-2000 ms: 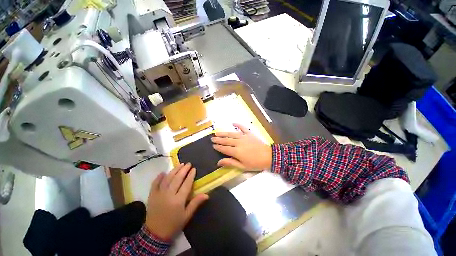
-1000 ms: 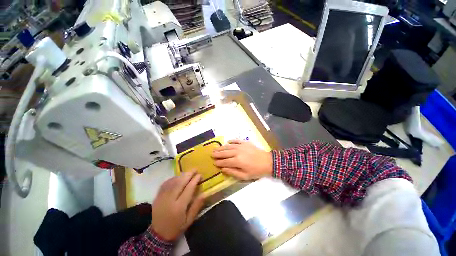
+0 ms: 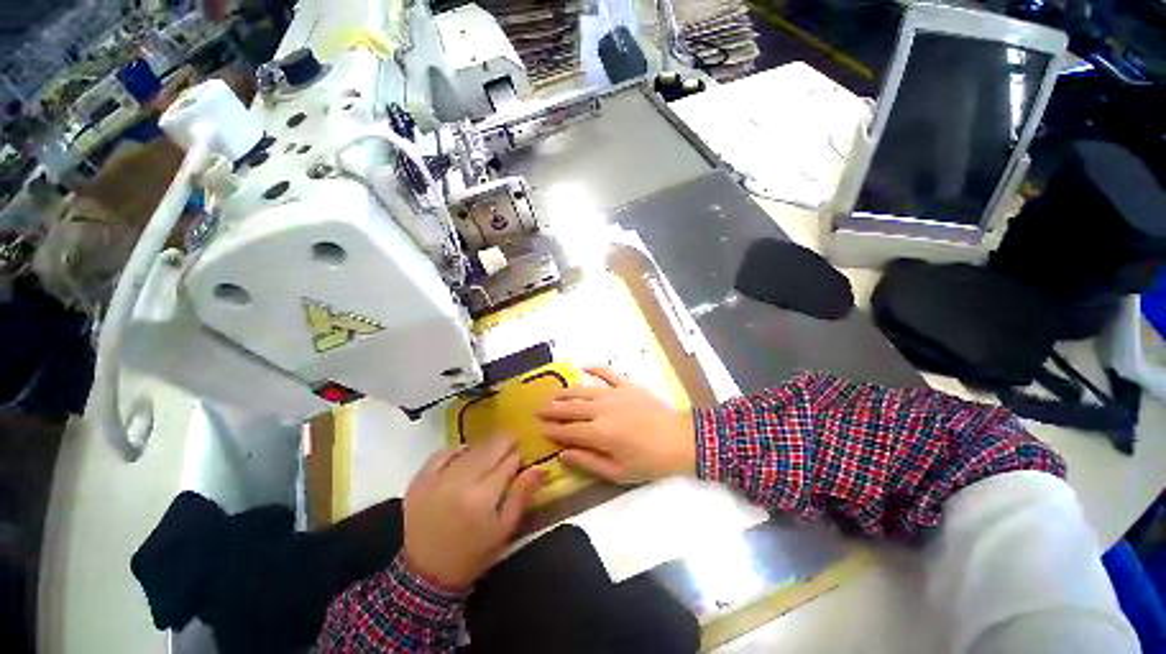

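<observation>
The yellow template flap lies closed on the white sewing template, with a dark rounded outline slot showing. My left hand rests on the flap's near left edge, fingers slightly spread. My right hand lies flat on the flap's right side, fingers pointing left. Both hands press from above and hold nothing that shows. A dark strip shows just behind the flap. The fabric under the flap is hidden.
The white machine head stands left of the template. Black fabric pieces lie at front left and front centre. One black piece lies on the metal bed at right. A control screen and black pouches stand farther right.
The raised flap has come down over the black panel in the opening. Both hands have moved from the panel onto the flap. The view has shifted, so the machine sits farther right.
</observation>
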